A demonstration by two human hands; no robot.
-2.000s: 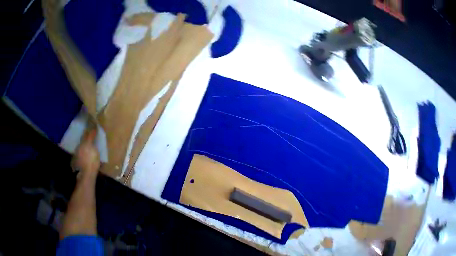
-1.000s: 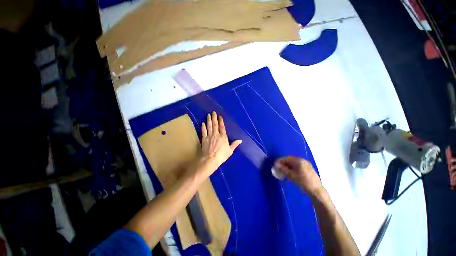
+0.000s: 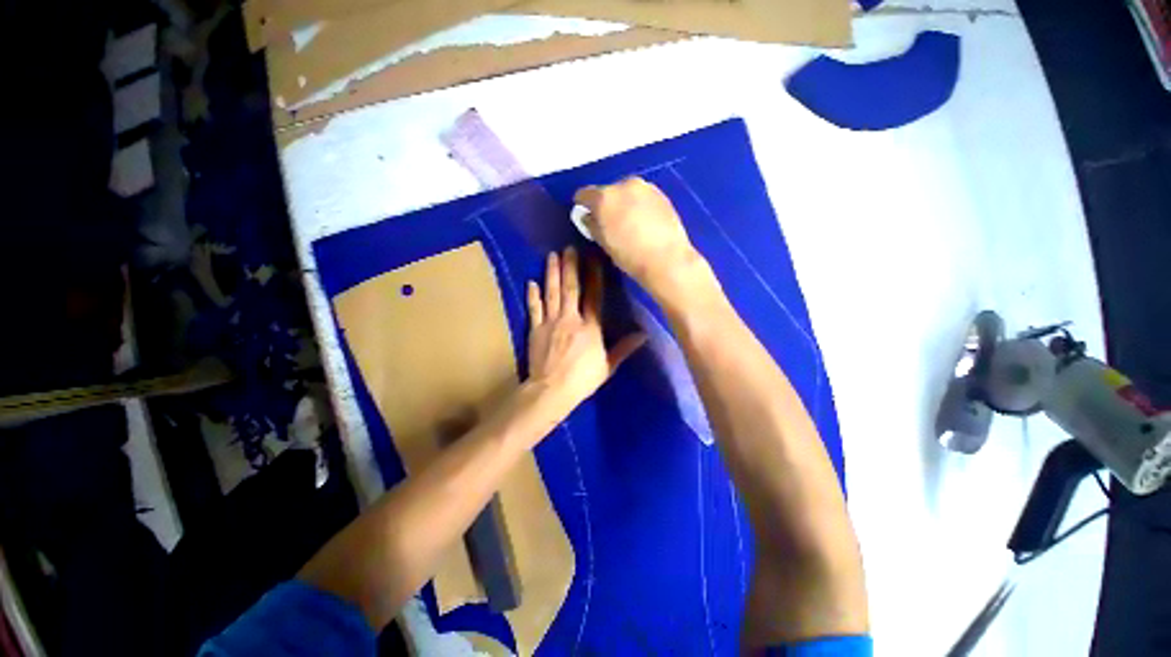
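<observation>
The royal-blue fabric (image 3: 649, 513) lies in front of me with thin white chalk lines on it. The clear pinkish ruler (image 3: 494, 152) lies slantwise over the fabric, its upper end past the cloth's edge. My left hand (image 3: 566, 331) is flat with fingers spread, pressing on the ruler. My right hand (image 3: 632, 231) pinches a small white tailor's chalk (image 3: 582, 221) at the ruler's upper part. The tan card pattern piece (image 3: 424, 347) with a punched hole lies on the fabric at the left. A long dark weight (image 3: 492, 558) rests on it, partly behind my left forearm.
Torn brown paper (image 3: 475, 58) lies across the white table (image 3: 899, 231) at the top. A curved blue cut piece (image 3: 880, 84) lies at the upper right. The cutting machine (image 3: 1092, 404) stands at the right, with shears (image 3: 982, 622) below, partly cut off. The table edge runs down the left.
My right hand with the chalk has moved up along the ruler from its lower end to near its upper part. My left hand stays on the ruler. The view has shifted slightly.
</observation>
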